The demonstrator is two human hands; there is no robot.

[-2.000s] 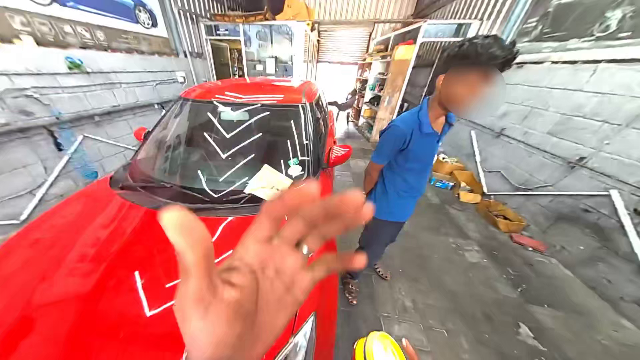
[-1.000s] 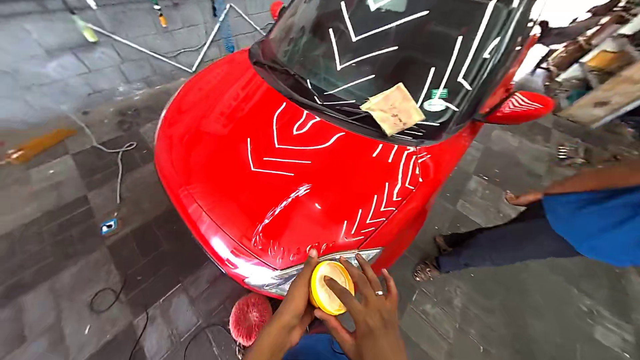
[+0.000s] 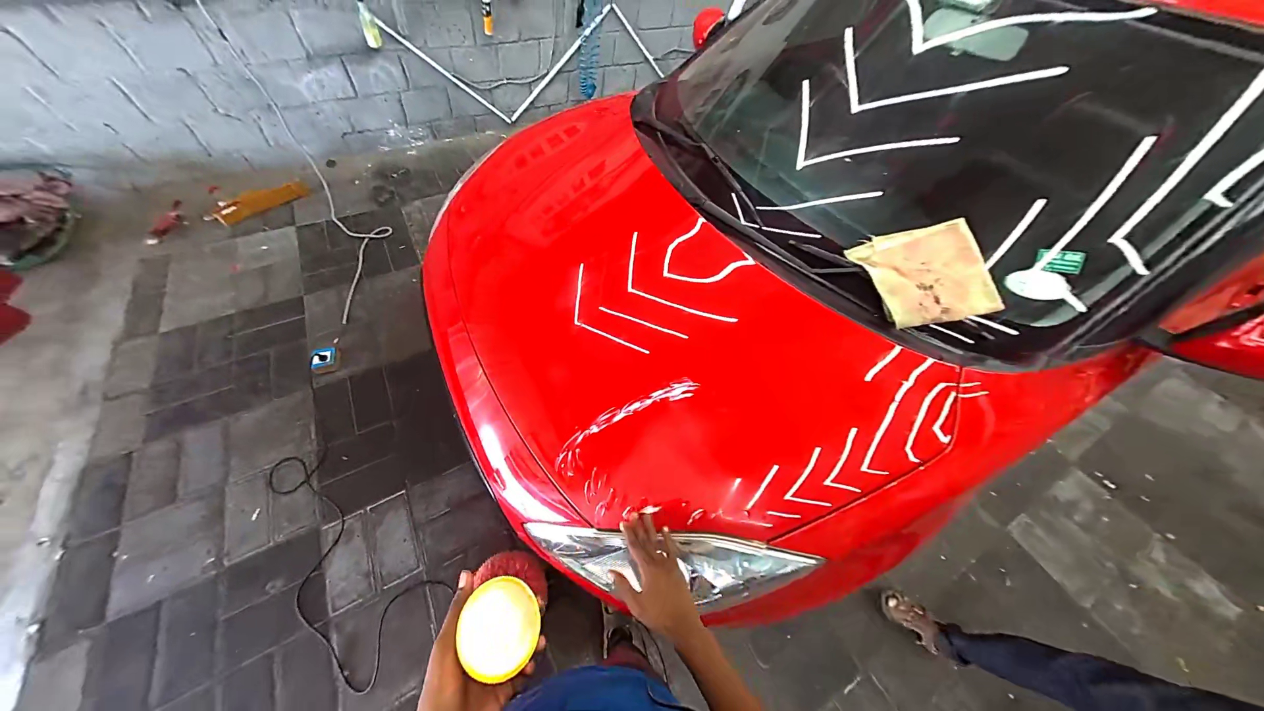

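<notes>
In my left hand, at the bottom centre, is a round yellow tub with pale contents. My right hand lies over the headlight of a red car, fingertips at the front edge of the hood, fingers spread and holding nothing. White smears run across the paint near those fingertips, and a curved smear lies further up the hood. A round red fuzzy pad shows behind the tub.
A yellowish cloth rests on the lower windshield. A dark cable loops over the paved floor, and a white cord ends near a blue socket box. Another person's leg and sandalled foot stand at the lower right.
My right hand has left the yellow tub and moved to the hood's front edge. The tub stays in my left hand, now further left of the headlight.
</notes>
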